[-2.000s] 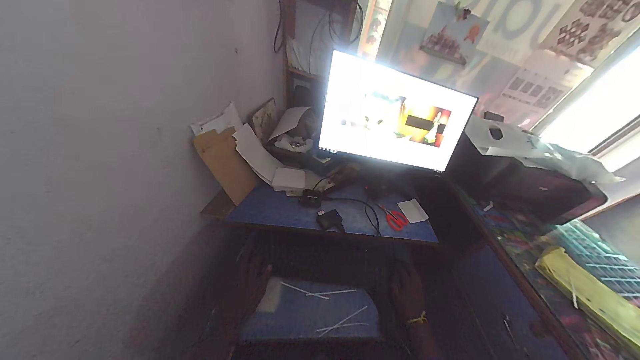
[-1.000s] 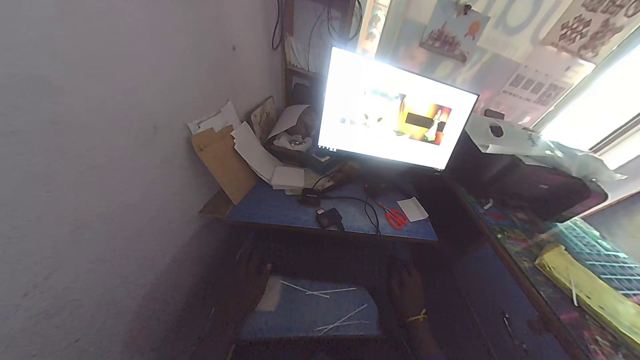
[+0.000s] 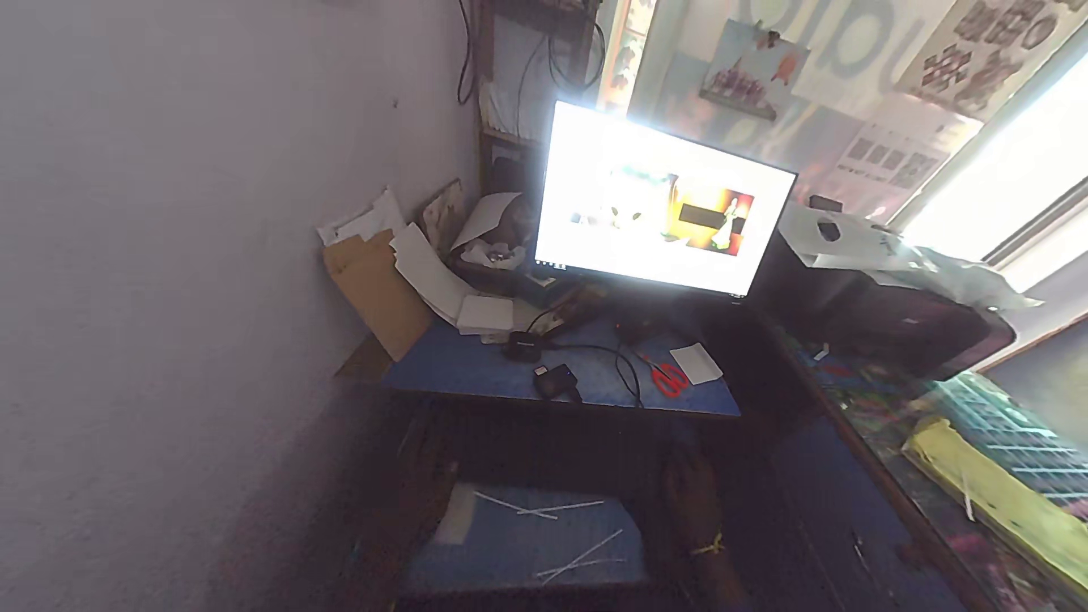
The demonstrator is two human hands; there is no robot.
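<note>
In deep shadow under the blue desk top [image 3: 484,374], my left hand [image 3: 429,476] lies low, left of centre, at the left end of a dark surface that may be a keyboard. My right hand [image 3: 690,484], with a yellow band at the wrist, rests at the right side of that surface; whether something is under it cannot be seen. Between my forearms, several thin white sticks [image 3: 580,507] lie crossed in two groups on a blue surface [image 3: 510,544]. Fingers of both hands are too dark to make out clearly.
A lit monitor [image 3: 629,255] stands at the back of the desk. Before it lie red-handled scissors [image 3: 669,380], a white paper [image 3: 697,364], a black adapter [image 3: 557,382] and cables. Brown cardboard [image 3: 382,289] leans at the left wall. A black printer [image 3: 918,314] and a teal basket [image 3: 1011,433] are at right.
</note>
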